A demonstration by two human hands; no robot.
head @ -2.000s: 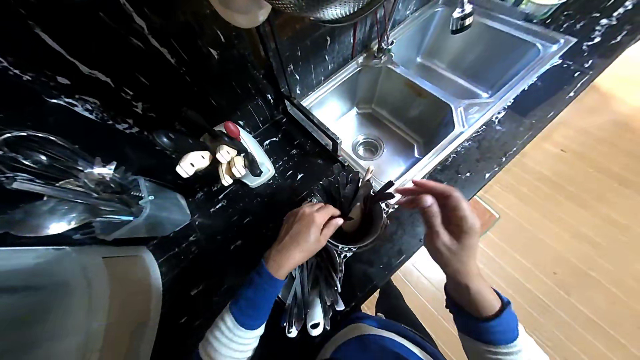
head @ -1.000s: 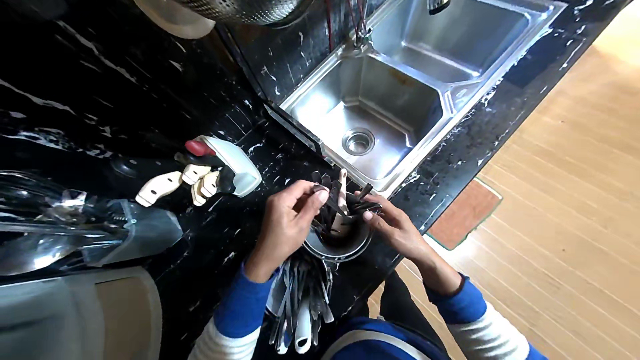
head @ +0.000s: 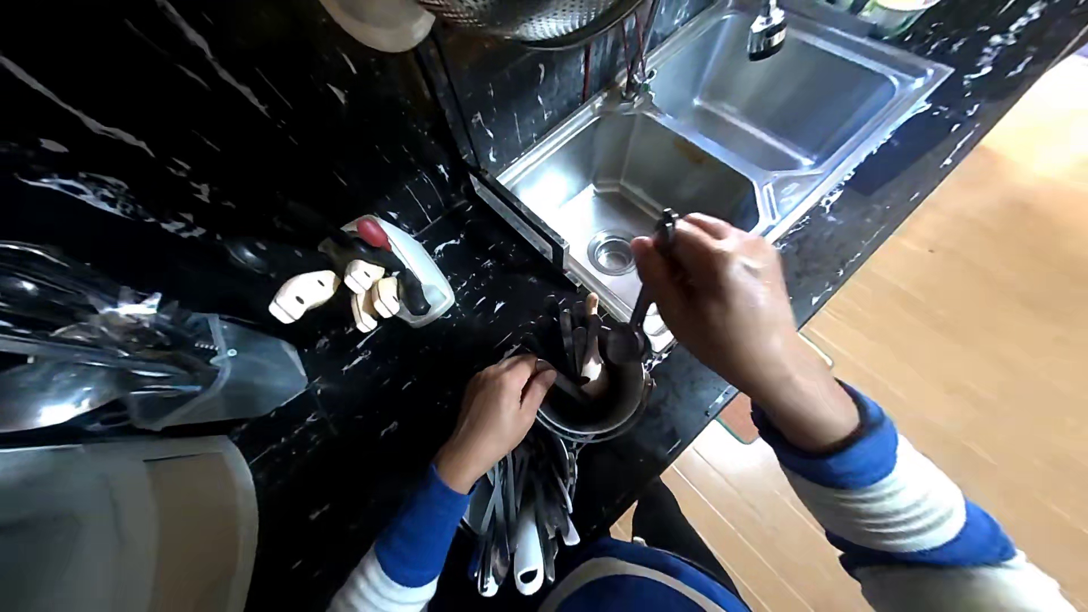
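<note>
My right hand (head: 722, 297) is closed on the handles of dark utensils, held upright; a dark spoon (head: 627, 342) hangs below it over the right side of a round metal pot (head: 595, 429). At the pot's left rim is my left hand (head: 501, 404), its thumb and fingers pinching a dark utensil handle (head: 561, 382) that slants into the pot. Several dark utensils and a pale wooden one (head: 592, 344) stand inside. Below the pot lies a bunch of metal cutlery (head: 518, 510), one piece with a white handle (head: 528, 552).
A double-bowl steel sink (head: 765, 204) is beyond the pot. To the left are a white holder (head: 425, 272) with knives with pale handles (head: 303, 295), a clear plastic container (head: 255, 365) of metal utensils, and a translucent bin (head: 204, 518). A metal colander (head: 535, 17) hangs above.
My right hand has lifted away from the pot, now with dark utensils in its fist. My left hand has moved from the utensil tops down to the pot's left rim.
</note>
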